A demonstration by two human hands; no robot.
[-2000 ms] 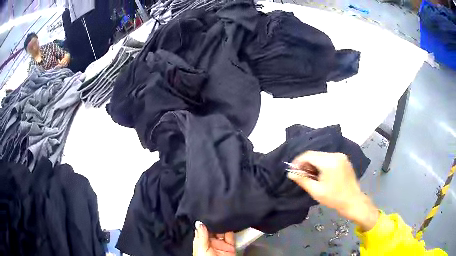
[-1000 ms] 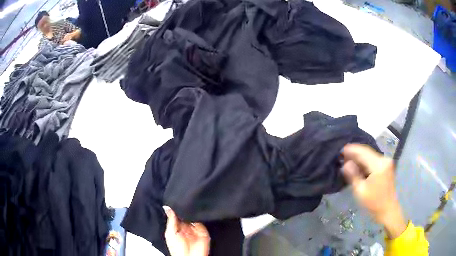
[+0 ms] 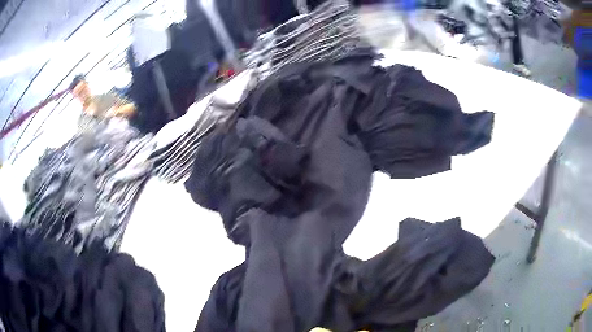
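A black garment [image 3: 292,279] lies rumpled at the near edge of the white table [image 3: 175,227], its lower part cut off by the picture's bottom edge. One part of it spreads to the right. Behind it, and touching it, lies a loose heap of black garments [image 3: 324,142]. Neither of my hands can be made out. Only a small yellowish patch shows at the bottom edge near the centre, too little to tell what it is. No snips are visible. The picture is blurred.
A stack of black garments [image 3: 84,285] is at the lower left. Grey garments [image 3: 84,175] and layered grey pieces [image 3: 195,130] lie at the left and back. A blurred person [image 3: 97,104] is at the far left. A table leg [image 3: 542,207] and grey floor show at the right.
The view has tilted up, so the table's things sit lower and more background shows. Both hands and the snips have left the picture. The near garment part hangs narrower than before.
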